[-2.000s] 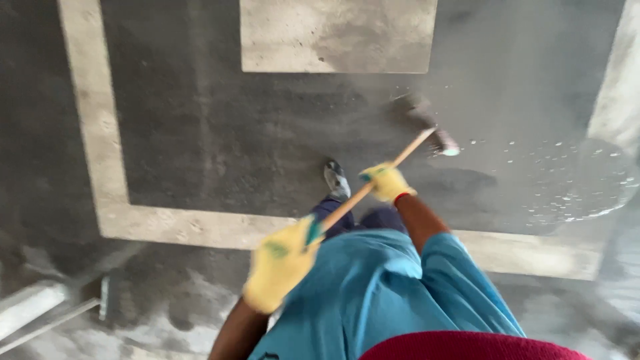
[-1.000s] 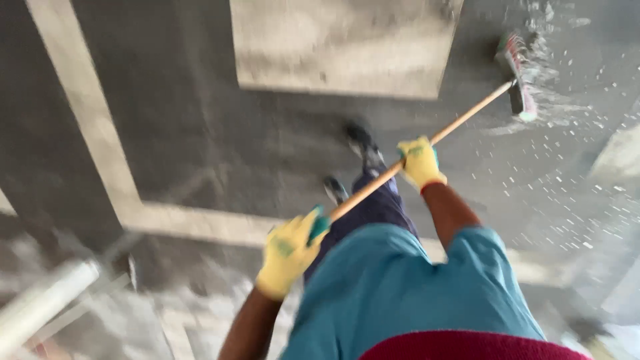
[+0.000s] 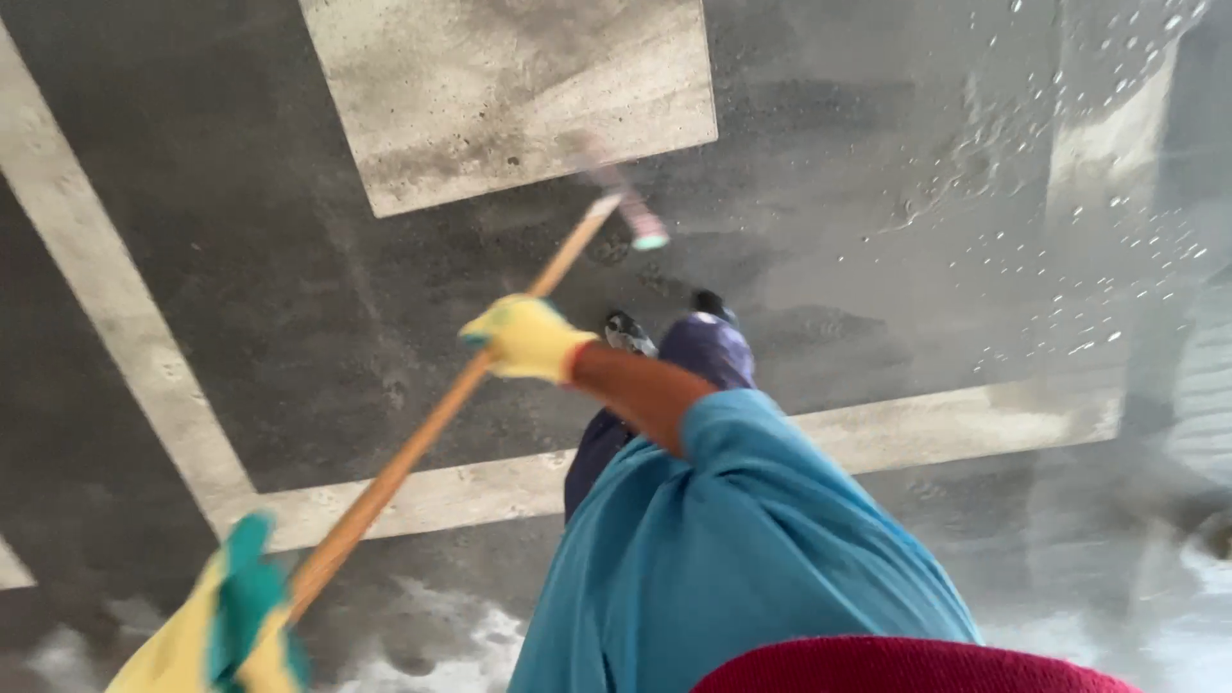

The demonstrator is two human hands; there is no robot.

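Observation:
Both my hands wear yellow knit gloves with green-coated palms. My right hand [image 3: 527,337] is closed around the middle of a long wooden handle [image 3: 404,460]. Low at the left edge of the view, my left hand [image 3: 226,621] grips the handle's near end, its thumb raised along the wood. At the far end is a brush head [image 3: 630,207], blurred, with a pale green tip; it lies by the lower edge of a light floor panel [image 3: 539,96]. How firmly the bristles touch the floor cannot be told.
The dark floor [image 3: 828,241] is wet, with water droplets [image 3: 1059,269] at the right. A light band [image 3: 423,505] runs across it and meets another at the left. My shoes [image 3: 626,332] stand just below the brush head. Wet, whitish patches show along the bottom.
The brush head has swung from the right, among the splashes, leftward to the light panel's lower edge. Both hands have shifted left with the handle, still holding it.

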